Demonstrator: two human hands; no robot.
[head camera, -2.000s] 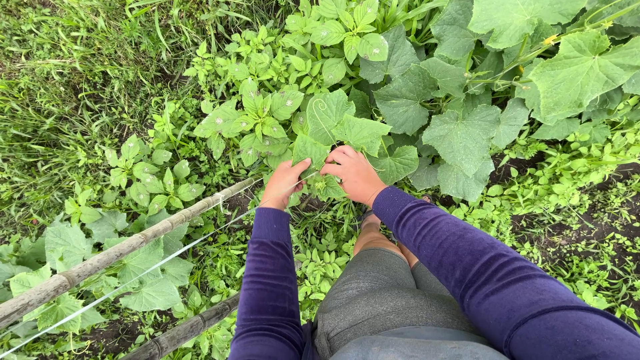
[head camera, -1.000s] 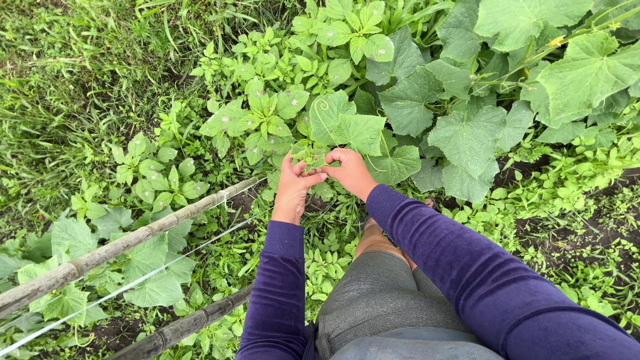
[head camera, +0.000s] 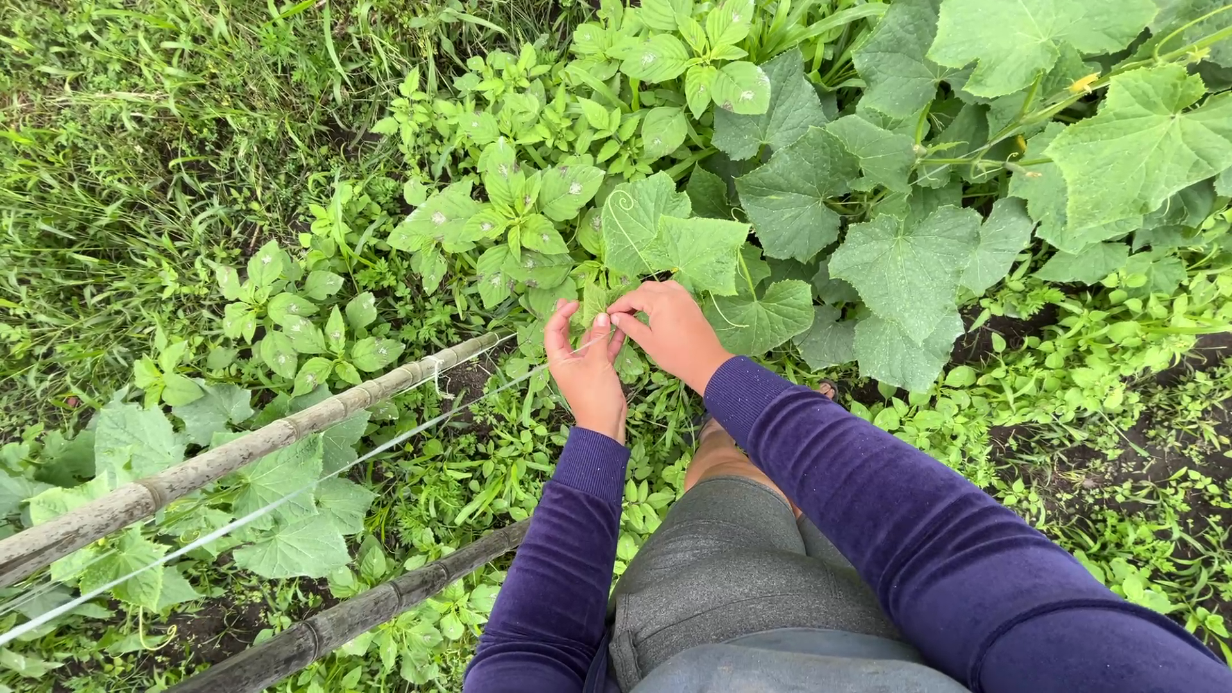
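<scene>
My left hand (head camera: 589, 371) and my right hand (head camera: 671, 330) meet at their fingertips in the middle of the head view. Thin white string (head camera: 423, 424) runs from the lower left up to my left hand, where thumb and finger pinch it. The right fingertips are closed on something thin at the same spot, string or stem; which one cannot be told. Just above my hands are the young leaves (head camera: 703, 252) of a cucumber-like vine, with a curled tendril (head camera: 628, 214) over one leaf.
A bamboo pole (head camera: 274, 445) slants in from the left, with string tied near its end. A darker bamboo pole (head camera: 385, 602) lies lower. Large vine leaves (head camera: 905, 265) spread at the upper right, leafy weeds (head camera: 520, 217) above my hands, and grass (head camera: 144, 173) at the upper left.
My left hand has turned and its fingers have shifted, still close to my right fingertips. The string now reaches up to my left hand.
</scene>
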